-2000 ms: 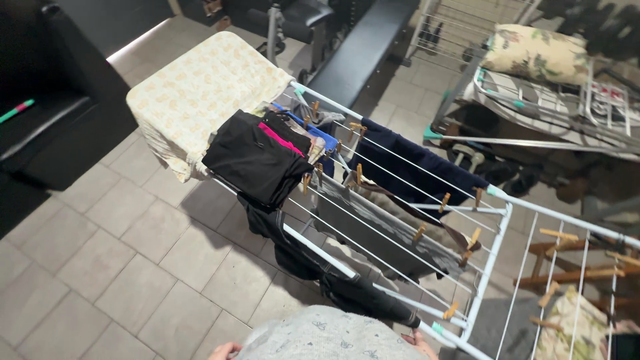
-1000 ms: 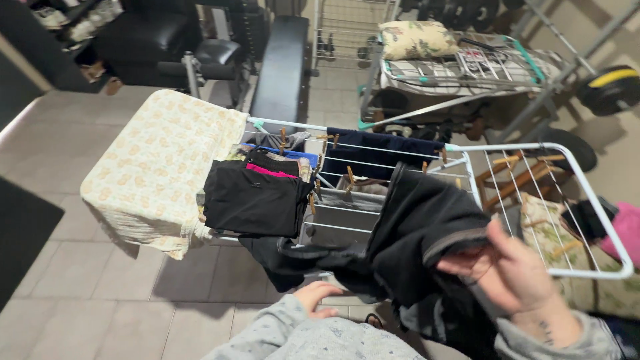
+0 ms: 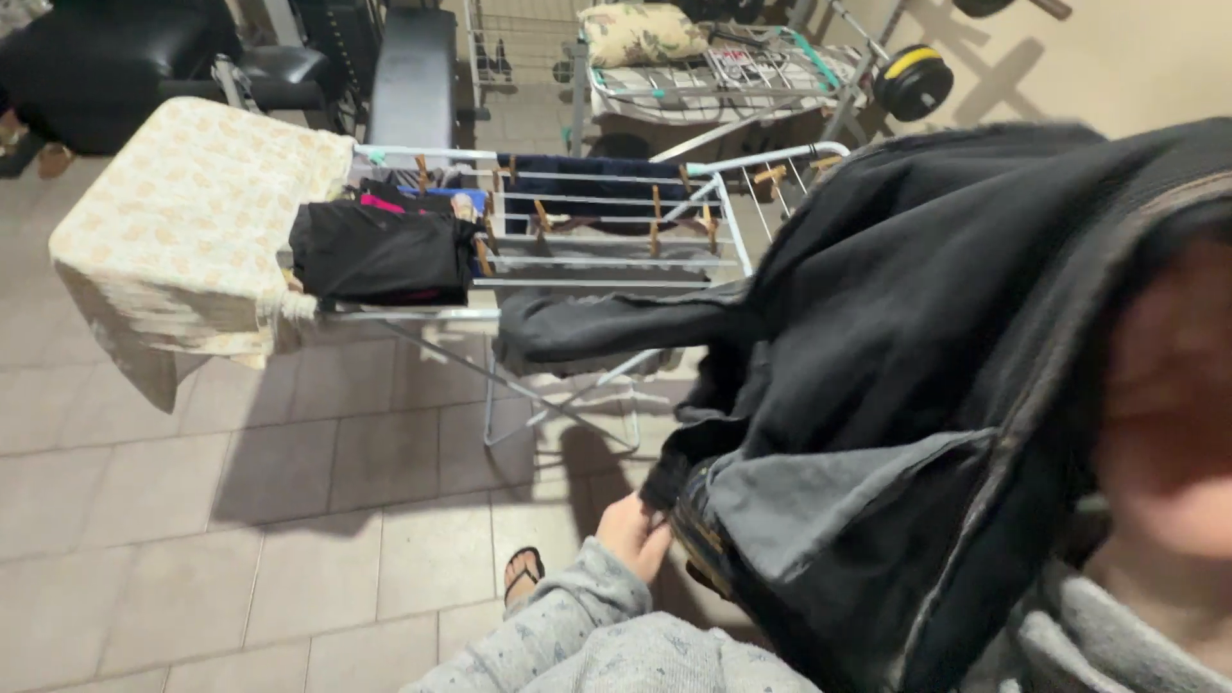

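Observation:
A black zip garment with grey lining at its pocket (image 3: 895, 318) fills the right side, raised off the drying rack. My left hand (image 3: 635, 537) pinches its dark lower edge at the bottom centre. Close to the camera at the right edge, my right hand (image 3: 1169, 404) is blurred and partly behind the garment; its fingers cannot be made out. One sleeve of the garment reaches left across the front of the white drying rack (image 3: 606, 283). Folded black clothes (image 3: 380, 252) lie on the rack, beside a cream patterned cloth (image 3: 192, 192) draped over its left end.
Wooden clothespins (image 3: 542, 216) and a navy cloth (image 3: 597, 183) are on the rack's lines. Behind stand a black padded bench (image 3: 414, 82), a second folded rack (image 3: 731, 72) with a floral cushion (image 3: 640, 37), and a weight plate (image 3: 912, 82). Tiled floor shows in front.
The black garment, earlier lying along the rack's front side, has been lifted and brought up close on the right. My left hand, bare of cloth one second ago, now grips its edge.

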